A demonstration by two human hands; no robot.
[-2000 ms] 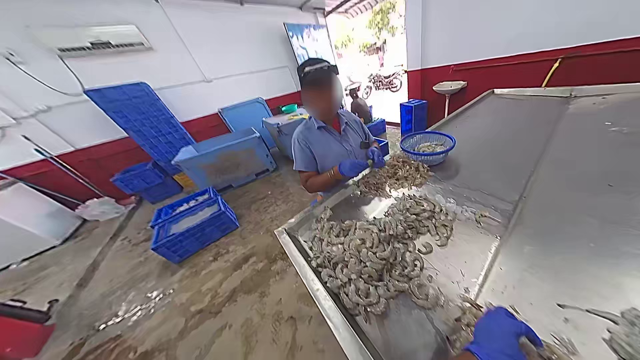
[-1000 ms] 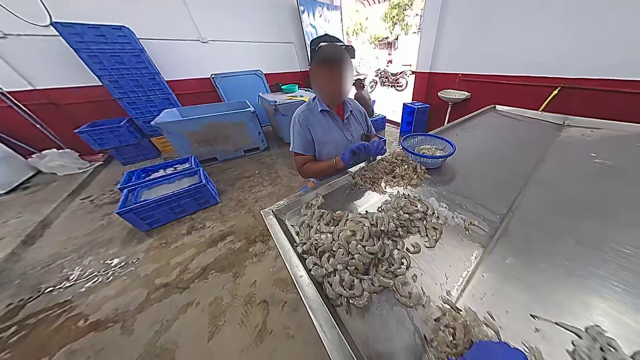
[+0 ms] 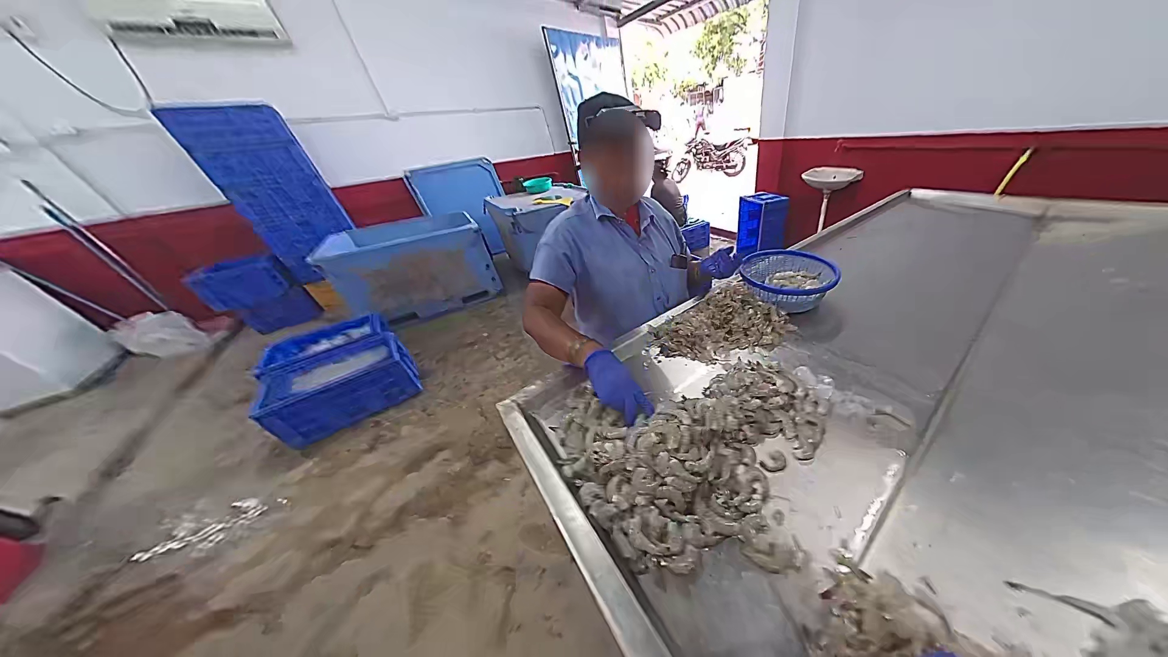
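Note:
Only a sliver of a blue glove, seemingly my left hand [image 3: 940,652], shows at the bottom edge beside a pile of shrimp heads and shells [image 3: 881,613]; its fingers are hidden. My right hand is out of view. A large heap of grey shrimp [image 3: 675,474] lies on the metal table [image 3: 1031,438]. Across the table a co-worker in a blue shirt [image 3: 607,265] has one blue-gloved hand [image 3: 619,385] on that heap and the other [image 3: 721,263] raised by a blue basket [image 3: 790,297] with some shrimp in it. Shell waste [image 3: 725,324] lies before the basket.
The table's raised metal rim [image 3: 584,538] runs along the left. On the wet floor stand blue crates with ice [image 3: 336,383] and a large blue tub [image 3: 411,269]. More grey shrimp or waste [image 3: 1136,630] lies at the lower right. A washbasin [image 3: 831,177] hangs by the wall.
The co-worker's hands, close together before, are now apart, one of them reaching down onto the shrimp heap. My gloved hand has mostly left the view at the bottom.

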